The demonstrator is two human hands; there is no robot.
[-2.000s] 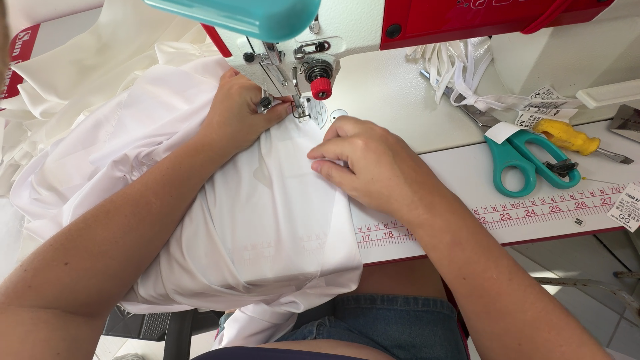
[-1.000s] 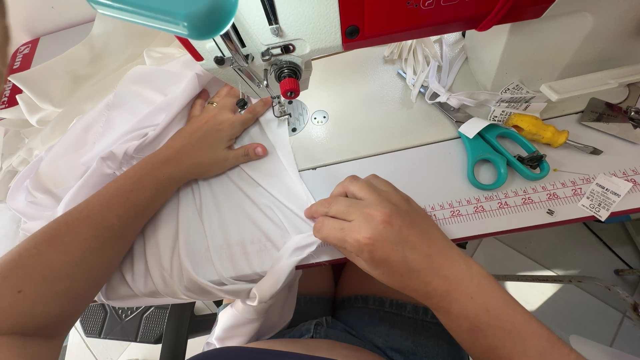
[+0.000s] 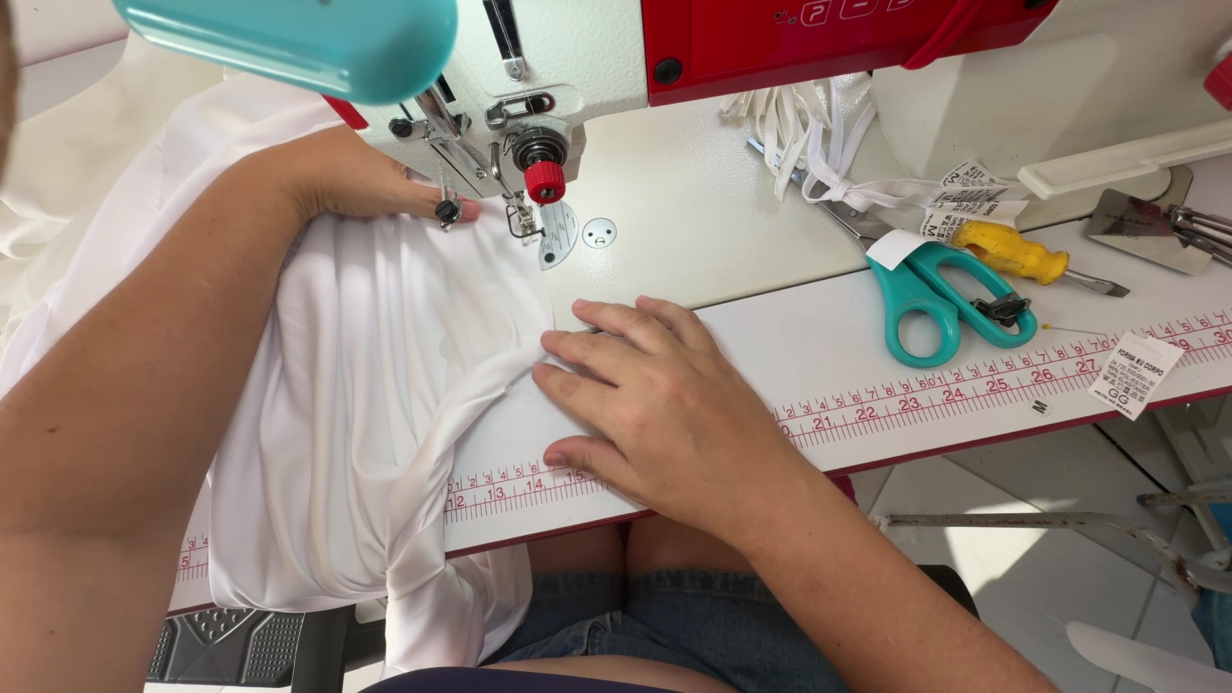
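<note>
White satiny fabric (image 3: 385,337) lies gathered over the table and hangs off its front edge. Its right edge runs up to the presser foot (image 3: 525,221) of a sewing machine (image 3: 616,58). My left hand (image 3: 375,178) rests on the fabric left of the foot, thumb pointing at it; its fingers are partly hidden behind the machine head, so its grip is unclear. My right hand (image 3: 645,395) lies palm down with fingers spread, fingertips at the fabric's right edge, holding nothing. A red tension knob (image 3: 545,181) sits above the foot.
To the right lie teal-handled scissors (image 3: 919,308), a yellow screwdriver (image 3: 1011,252), a bundle of white ribbons (image 3: 818,135) and a loose printed label (image 3: 1136,373). A red ruler scale (image 3: 905,404) runs along the table's front. A teal cover (image 3: 298,43) overhangs the upper left.
My right hand has let go of the fabric edge and its fingers have spread. My left hand has moved up and left, partly behind the machine head.
</note>
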